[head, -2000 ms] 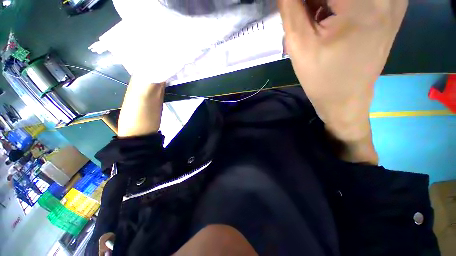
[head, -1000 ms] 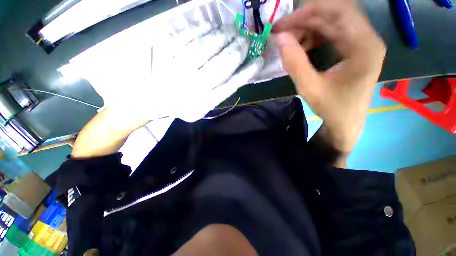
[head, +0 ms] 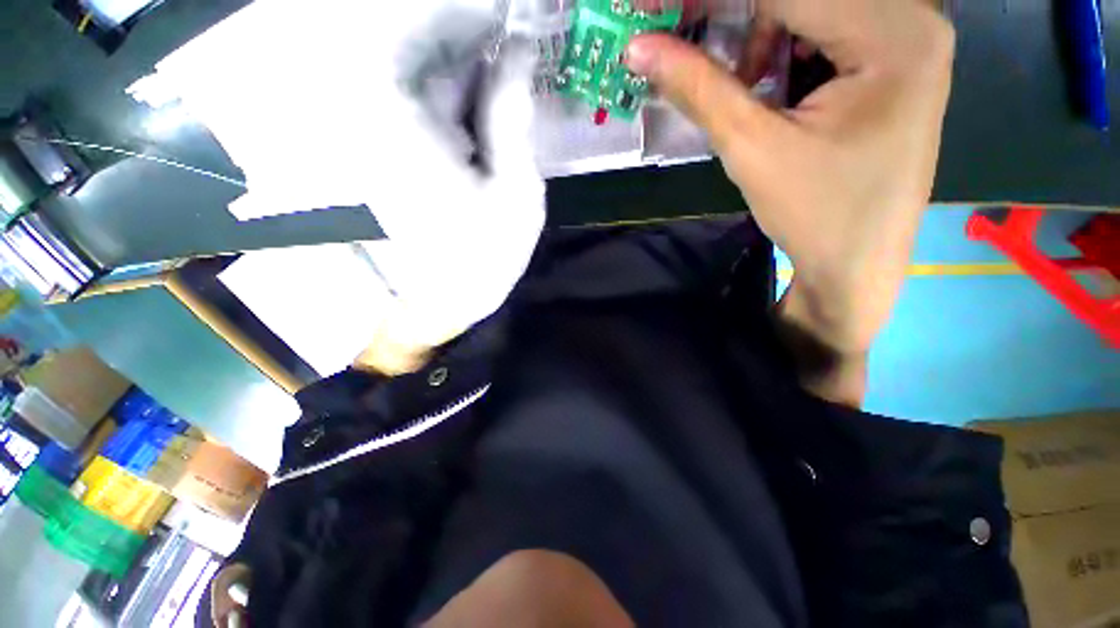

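My right hand (head: 835, 160), bare, holds a green circuit board (head: 596, 61) at the top of the view, with the thumb on its face. A small red part shows at the board's lower edge. My left hand (head: 473, 209), in a white glove, is just left of the board; its fingers are blurred and blend with the white, so its grip cannot be told. A white housing (head: 283, 98) lies on the bench and extends left behind the glove. A slotted white part (head: 590, 141) shows below the board.
A solder spool (head: 15, 184) with a thin wire (head: 154, 160) is at the left. A blue handle (head: 1086, 61) lies at the upper right. A red stool (head: 1044, 270) and cartons (head: 1069, 491) stand beyond the bench edge at right. Coloured bins (head: 92, 521) are lower left.
My right thumb has come onto the board, which has moved slightly up and left and turned. My gloved hand has drawn back from under it, its wrist shifting right.
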